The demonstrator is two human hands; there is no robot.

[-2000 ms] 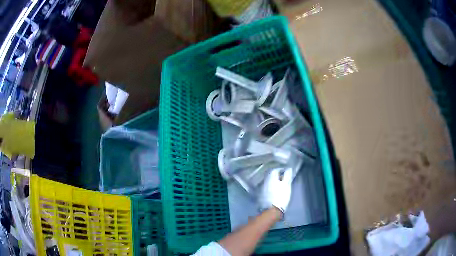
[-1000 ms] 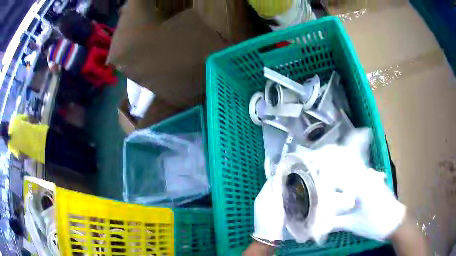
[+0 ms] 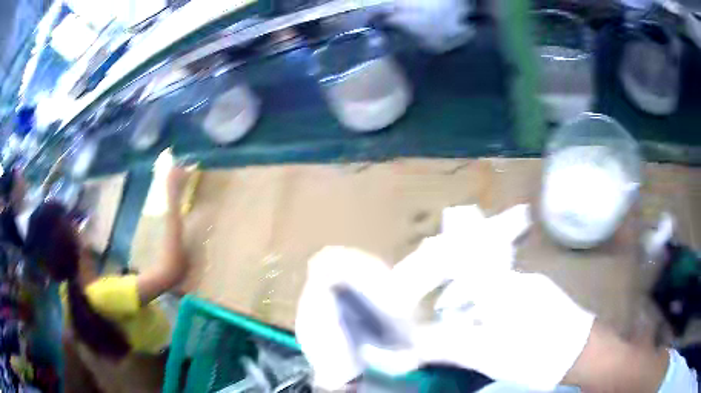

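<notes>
My right hand (image 3: 515,330), in a white glove, comes in from the lower right and is closed around a pale part, apparently a ring-and-arm part, with a curved rim at its fingers. A white gloved shape, apparently my left hand (image 3: 327,307), is left of it, with a grey area at its inner side. Both are blurred and overexposed, so the left grip is unclear. A crumpled white cloth (image 3: 492,230) lies on the cardboard just beyond. The green crate (image 3: 238,321) shows below, holding pale parts, partly hidden by my hands.
A clear jug with a white lower part (image 3: 588,192) stands on the cardboard sheet (image 3: 338,207) at right. Beyond, a dark green conveyor (image 3: 288,138) carries spaced jugs (image 3: 369,96), behind a green post (image 3: 516,77). A person in a yellow shirt (image 3: 115,303) reaches over the bench at left.
The view has swung from the crate up to the bench and conveyor. Both hands have moved out of the crate's inside to above its edge by the bench.
</notes>
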